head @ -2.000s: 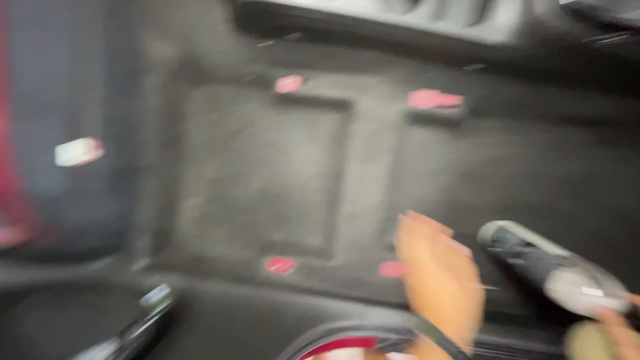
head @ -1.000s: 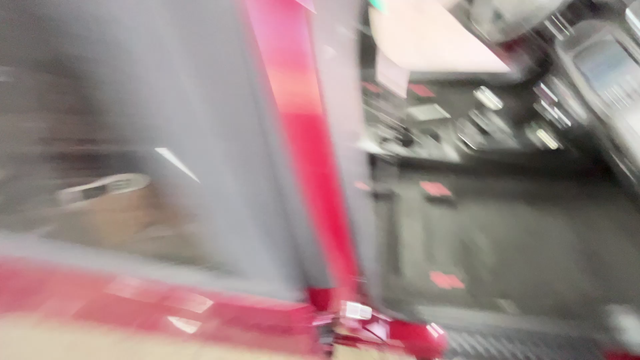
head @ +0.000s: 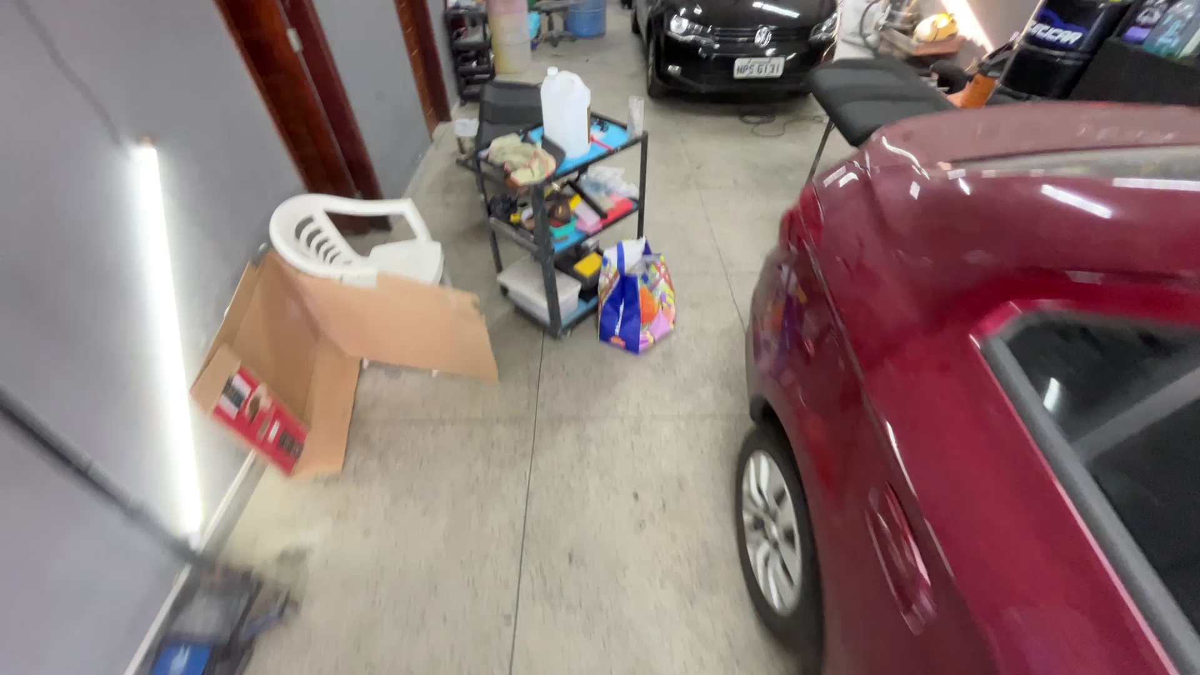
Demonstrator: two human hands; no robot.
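Neither my left hand nor my right hand shows in the head view now. On the right stands a red car (head: pixel 862 375), with its door handle (head: pixel 898 558) and a wheel with a silver rim (head: pixel 772 530) facing the aisle. Farther ahead is a black three-tier cart (head: pixel 544 253). Its top bears a white plastic jug (head: pixel 565 112) and a crumpled cloth (head: pixel 518 159); assorted small items lie on the middle shelf, and a clear plastic bin (head: pixel 539 289) is at the bottom. A colourful shopping bag (head: pixel 637 298) rests on the floor against the cart's right side.
An opened cardboard box (head: pixel 403 323) leans by a white plastic chair (head: pixel 342 239) at the left wall. A lit tube lamp (head: pixel 169 347) stands along that wall, above dark equipment (head: pixel 202 619) on the floor. A black car (head: pixel 741 42) and a black padded stand (head: pixel 877 94) are farther back.
The view has swung from the car's interior to the garage floor alongside it. The hands seen at the carpeted car floor two seconds ago are out of view.
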